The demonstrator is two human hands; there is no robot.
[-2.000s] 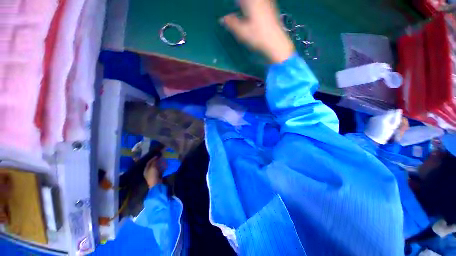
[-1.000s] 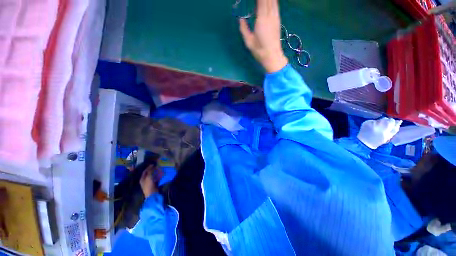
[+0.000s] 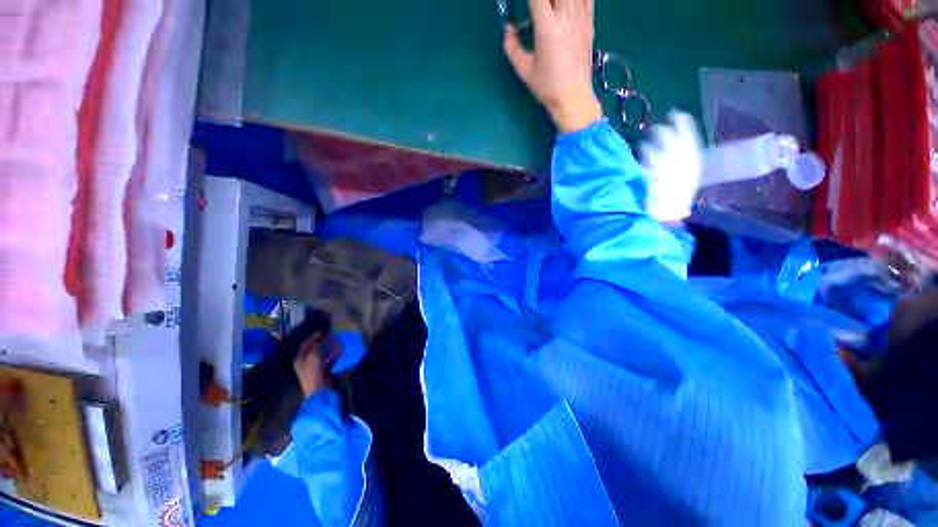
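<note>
My right hand [image 3: 561,57] is over the green bench, thumb apart from the fingers, its fingertips cut off by the top edge. A shiny silver ring [image 3: 504,10], like a watch case, is partly visible beside my thumb; whether I grip it cannot be told. More silver rings [image 3: 615,74] lie in a chain right of my hand. My left hand [image 3: 312,362] is low at the left, small and blurred, beside something dark; its hold is unclear.
Pink trays [image 3: 46,185] stand at the left above a white housing [image 3: 149,396] and yellow plate [image 3: 57,443]. Another person's white-gloved hand [image 3: 674,165] is beside my right sleeve. A white bottle [image 3: 743,161] lies on a translucent sheet [image 3: 756,98], near red crates [image 3: 874,144].
The other person's white-gloved hand has moved left and up to beside my sleeve and the bottle. My right hand has come down onto the bench area since the oldest frame.
</note>
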